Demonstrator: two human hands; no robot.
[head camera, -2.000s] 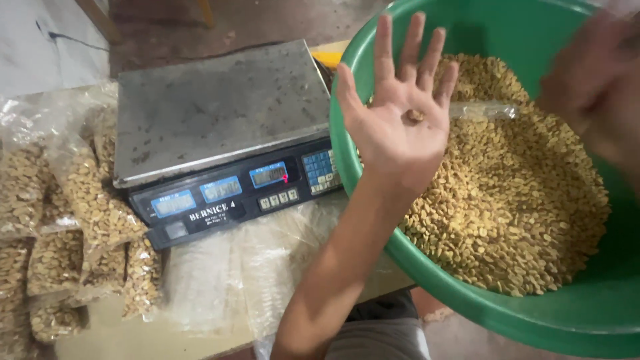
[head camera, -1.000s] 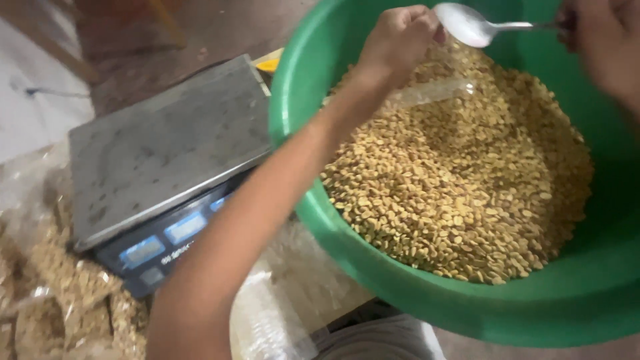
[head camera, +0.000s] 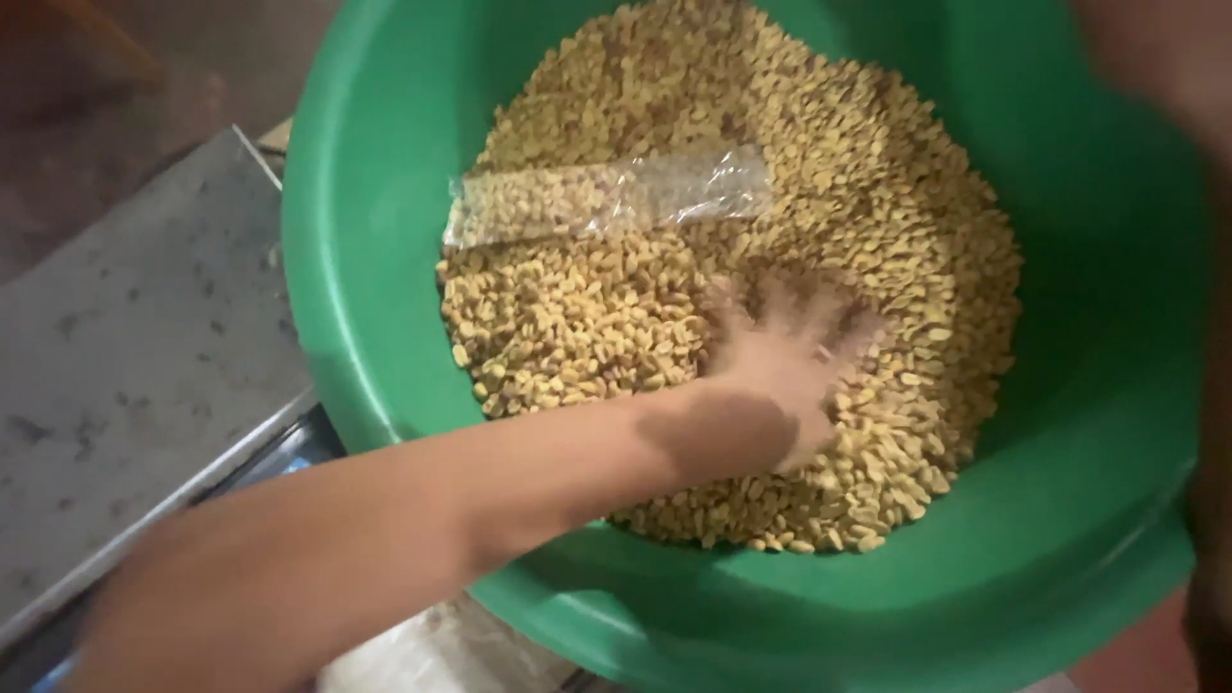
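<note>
A wide green plastic basin (head camera: 332, 289) holds a heap of shelled peanuts (head camera: 577, 327). My left hand (head camera: 789, 346) reaches in from the lower left and rests spread in the peanuts, right of the heap's middle; its fingertips are blurred and partly sunk among them. A narrow clear plastic bag (head camera: 616, 197) lies flat on the heap, beyond my left hand. My right hand (head camera: 1165, 58) is a blur at the upper right corner, above the basin's rim; its fingers, and anything in them, cannot be made out.
Left of the basin stands a weighing scale with a flat metal platform (head camera: 125, 327), its display side partly behind my left forearm. Pale plastic material (head camera: 452, 654) lies below the basin's near left side.
My left hand was held up palm open with a small brown piece on it, then closed near a metal spoon held by my right hand. Now it is down in the peanuts. The view has shifted toward the basin.
</note>
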